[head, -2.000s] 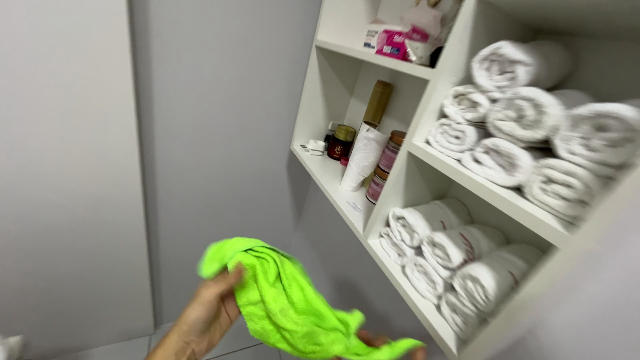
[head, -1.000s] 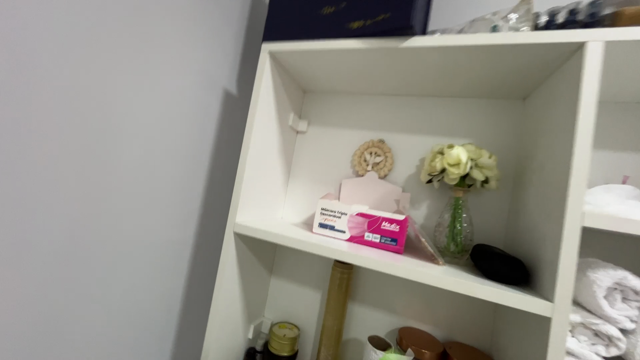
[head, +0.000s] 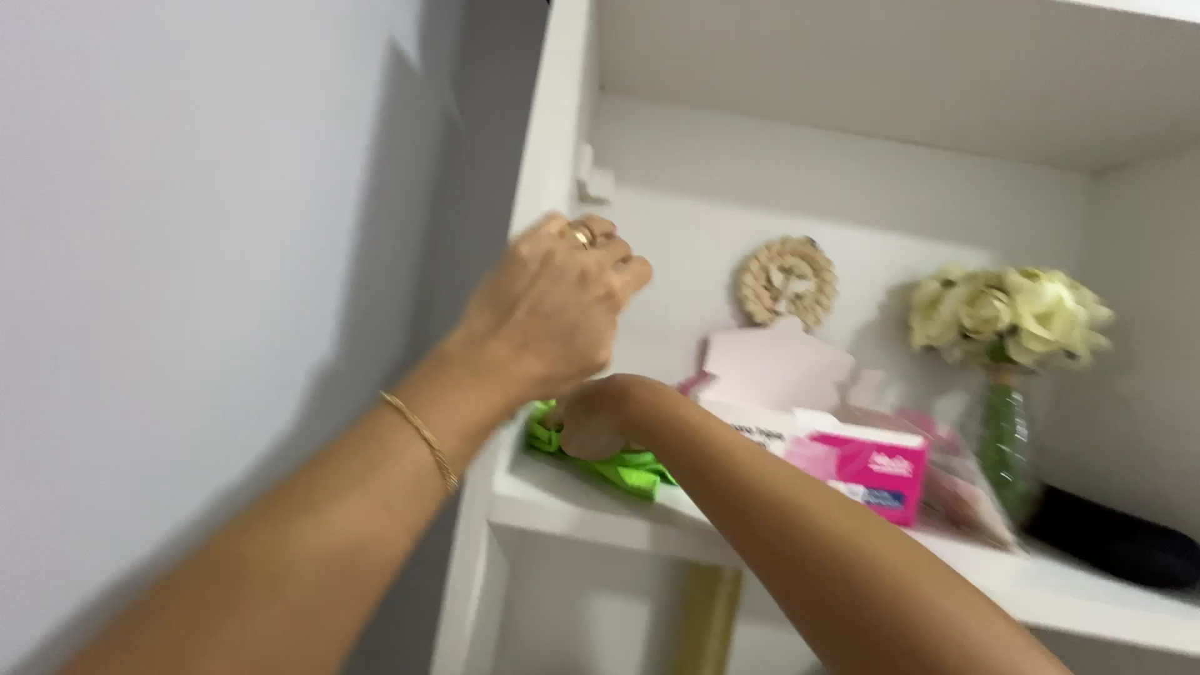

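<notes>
The bright green cloth (head: 623,472) lies bunched on the white shelf (head: 600,520) at its left end. My right hand (head: 600,417) presses on the cloth and grips part of it, its fingers partly hidden. Above it my left hand (head: 558,300), with a ring and a bracelet, is raised beside the shelf's left side panel, fingers curled; whether it holds anything cannot be seen. Right of my right forearm stands a pink and white box (head: 867,469) of face masks, partly covered by that arm.
Behind the box are a pale pink card-like piece (head: 778,366) and a round beige woven ornament (head: 787,281). A glass vase (head: 1003,441) with cream flowers (head: 1012,314), a clear packet (head: 966,497) and a black case (head: 1111,539) stand to the right. A grey wall (head: 206,187) is at left.
Both hands have come into view at the upper shelf, with the green cloth now on its left end. The view has moved closer to this compartment.
</notes>
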